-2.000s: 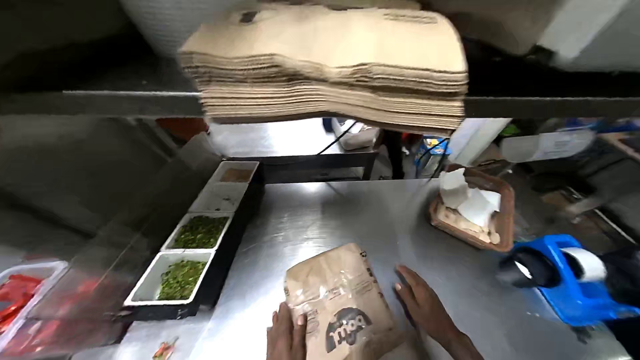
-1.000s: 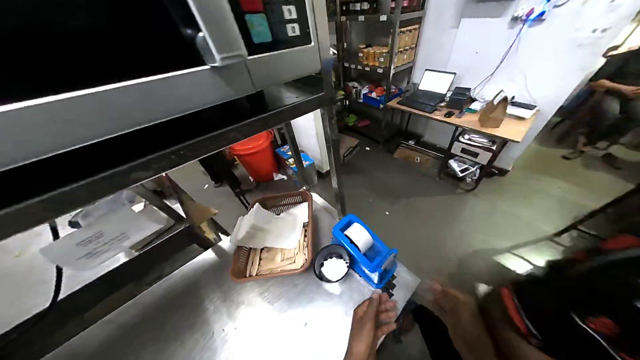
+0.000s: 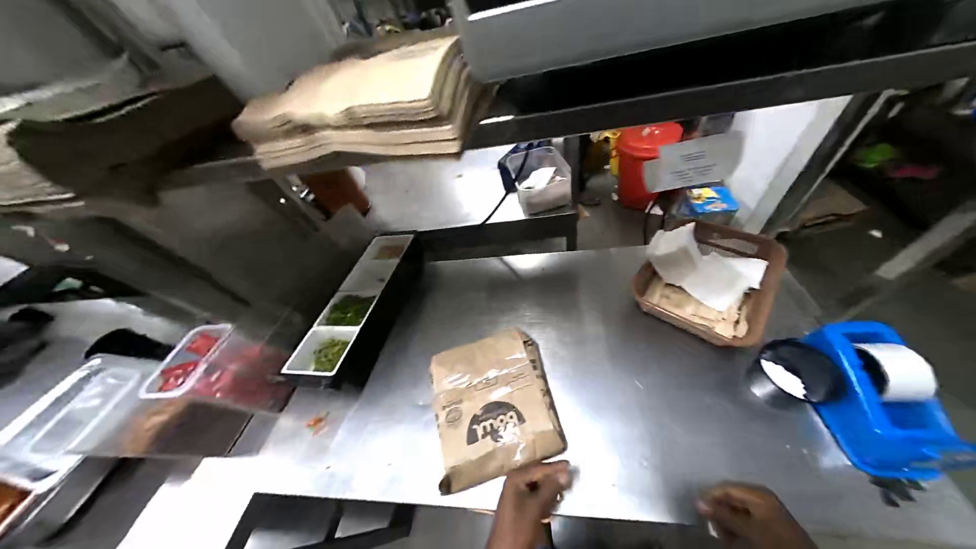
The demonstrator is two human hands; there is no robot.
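A brown paper bag (image 3: 496, 408) with a dark printed logo and shiny clear tape across it lies flat on the steel table (image 3: 602, 343). My left hand (image 3: 534, 492) is at the bag's lower right corner, fingers curled; whether it grips anything is unclear. Off to the right, near the table's front edge, my right hand (image 3: 747, 515) is blurred with its fingers bent, and a small pale bit shows by the fingertips. Beyond it stands a blue tape dispenser (image 3: 877, 404) with a white roll, next to a round black container (image 3: 808, 370).
A brown basket (image 3: 770, 282) holds white and tan papers at the back right. A black holder with white tubs of chopped greens (image 3: 332, 351) runs along the left. Stacked paper bags (image 3: 366, 99) rest on the overhead shelf. Clear containers (image 3: 187, 362) with red packets stand further left.
The view has swung back from the right, where both hands were near the tape dispenser. Two seconds ago both hands were beside the bag; now my right hand is well away from it.
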